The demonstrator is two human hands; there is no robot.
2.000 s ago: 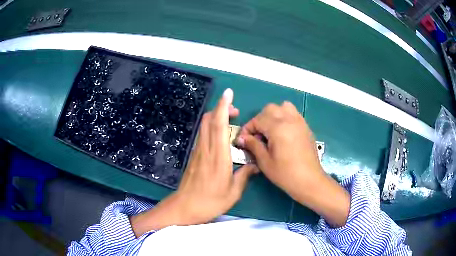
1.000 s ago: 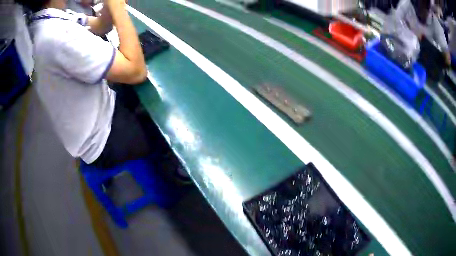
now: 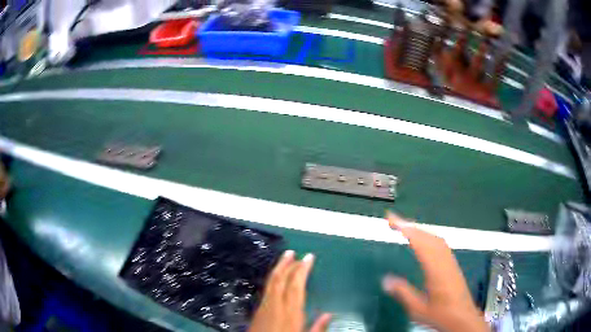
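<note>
A grey fixture plate (image 3: 350,181) with several seats lies on the green conveyor, just beyond my right hand. My right hand (image 3: 431,279) is over the bench with thumb and fingers apart, blurred and holding nothing visible. My left hand (image 3: 285,298) is at the right edge of the black parts tray (image 3: 194,237), cut off by the bottom edge, with its fingertips up and nothing seen in it. The tray holds loose dark glinting parts.
Other plates lie on the conveyor at left (image 3: 129,155) and right (image 3: 527,221). One plate (image 3: 499,285) is on the bench near a clear plastic bag (image 3: 573,253). Beyond are a blue bin (image 3: 246,35), a red bin (image 3: 173,34) and a red-brown rack (image 3: 447,78).
The view has swung back from the left, where another person sat. Both my hands are in view again, now apart. The plate that they worked on two seconds ago is no longer between them.
</note>
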